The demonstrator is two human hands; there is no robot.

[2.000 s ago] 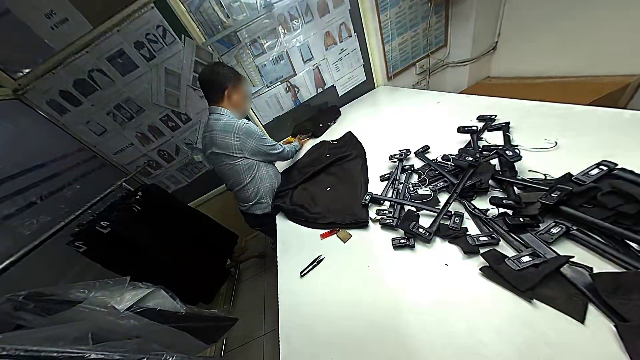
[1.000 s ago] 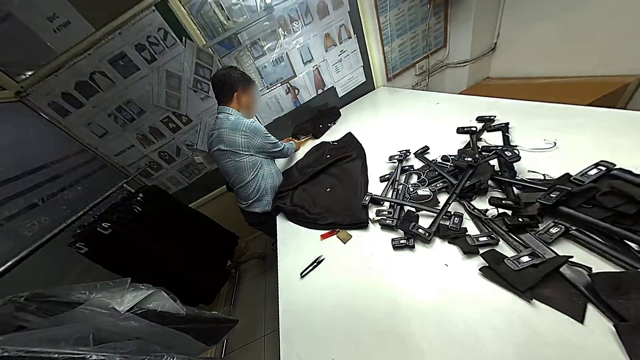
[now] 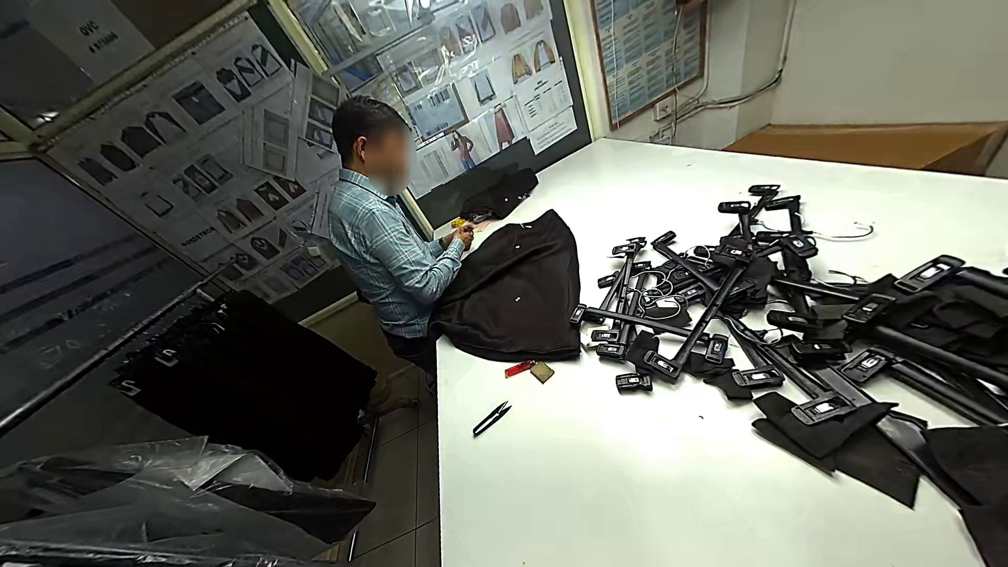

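Neither my left hand nor my right hand shows in the head view. Black thread snips (image 3: 492,419) lie near the left edge of the white table (image 3: 598,472). Beyond them are a small red item (image 3: 519,368) and a tan block (image 3: 542,372), side by side. A black garment (image 3: 516,291) is spread across the table's left part. To its right lies a tangled heap of black clip hangers (image 3: 709,315) with white cords and black fabric pieces (image 3: 843,449) among them.
A co-worker in a checked shirt (image 3: 394,256) stands at the table's left edge, hands together near another dark garment (image 3: 500,193). Dark garments (image 3: 252,386) hang on a rail at left. Clear plastic (image 3: 173,504) covers something in the lower left. A brown surface (image 3: 866,146) stands behind the table.
The co-worker's head and upper body have shifted slightly to the right since the oldest frame. The snips, the spread garment and the hangers have stayed in place.
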